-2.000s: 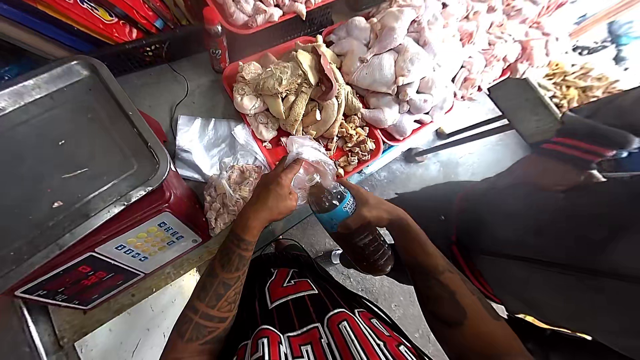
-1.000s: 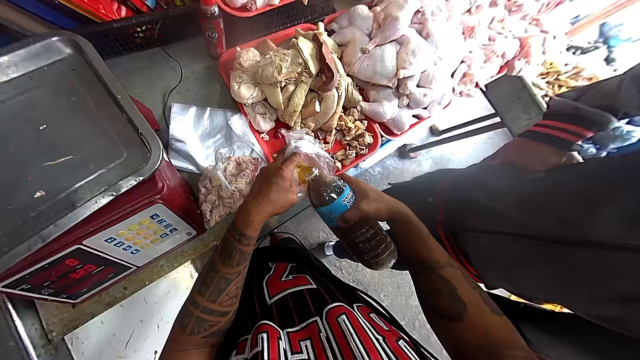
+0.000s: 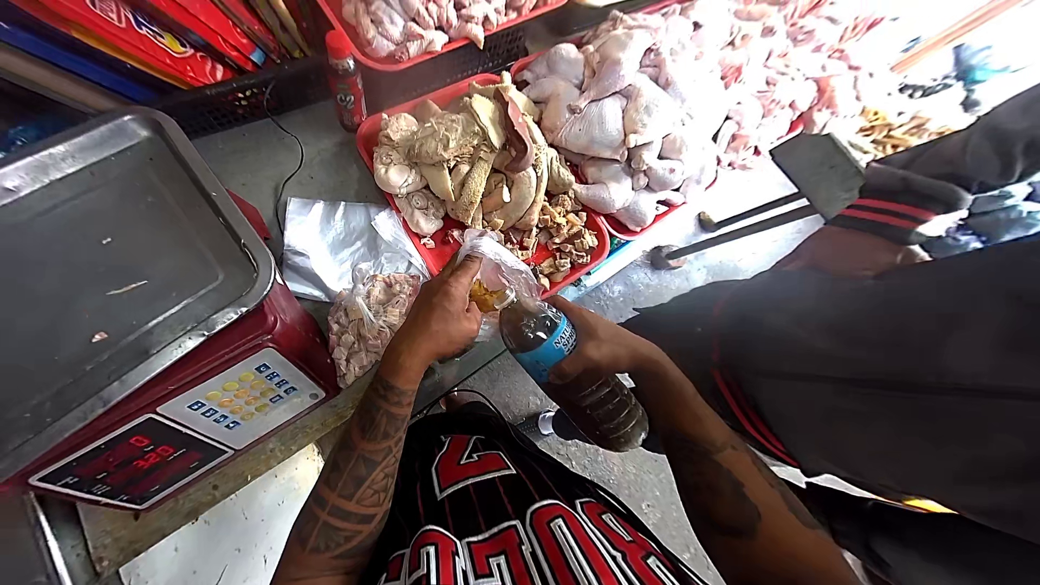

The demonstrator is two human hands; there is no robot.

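My left hand (image 3: 445, 313) grips a clear plastic bag (image 3: 505, 264) near its top; yellowish contents show inside. Tilted in my right hand (image 3: 605, 341) is a plastic bottle (image 3: 597, 402) of dark liquid with a blue label, its neck at the bag's mouth. Just beyond the bag lies a red tray (image 3: 443, 252) of pale tripe and offal (image 3: 479, 162) and small chopped pieces (image 3: 565, 236). To the left of my left hand sits a knotted clear bag of chopped meat (image 3: 374, 321), beside flat plastic bags (image 3: 337, 244).
A red digital scale (image 3: 305, 341) with a metal pan (image 3: 122, 260) stands at left. Raw chicken pieces (image 3: 601, 122) fill trays behind. A small red-capped bottle (image 3: 345, 85) stands near the back. At right, a person in dark clothes (image 3: 877, 349) is close to my right arm.
The bottle's neck has come closer to the bag's mouth, and the yellowish contents show more than they did two seconds ago. Both hands keep their holds.
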